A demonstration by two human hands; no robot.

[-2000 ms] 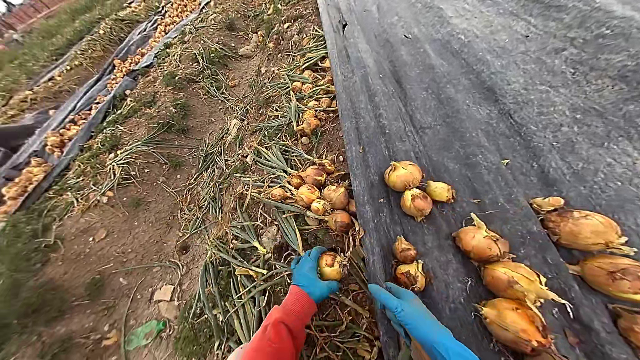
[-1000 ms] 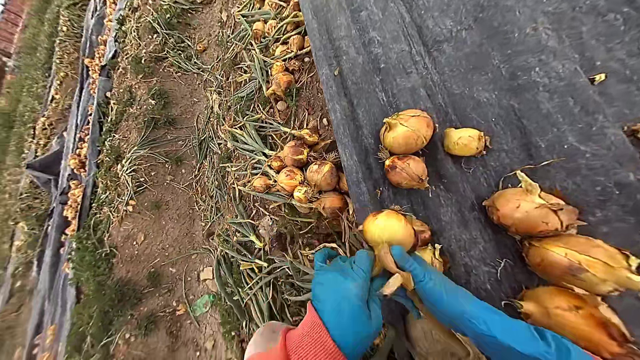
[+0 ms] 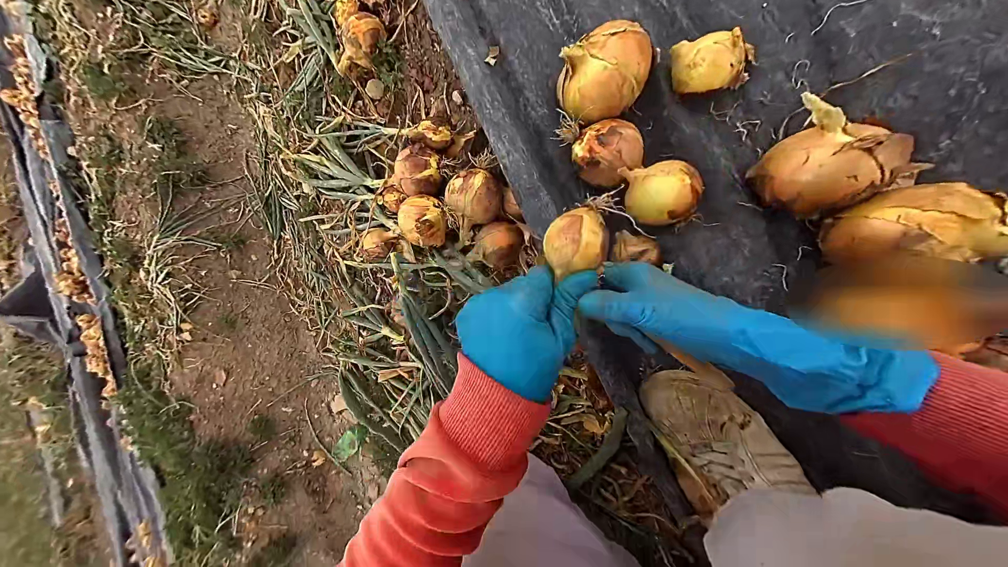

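My left hand, in a blue glove, grips a yellow onion by its neck end, with the roots pointing up and to the right. My gloved right hand touches the left one just below that onion, its fingers bent; whether it pinches the dry neck is hard to see. Beside them on the black ground cloth lie a peeled-looking onion, a reddish-brown onion and a large onion. A small onion is partly hidden behind my right hand.
Several onions lie on soil among cut green leaves left of the cloth. Bigger onions rest at the right, one blurred. My shoe stands at the cloth's edge. Another strip of cloth with onions runs along the far left.
Two seconds ago my left hand held an onion over the leaves, apart from my right hand; now both hands meet at an onion by the cloth's edge. The view has moved closer.
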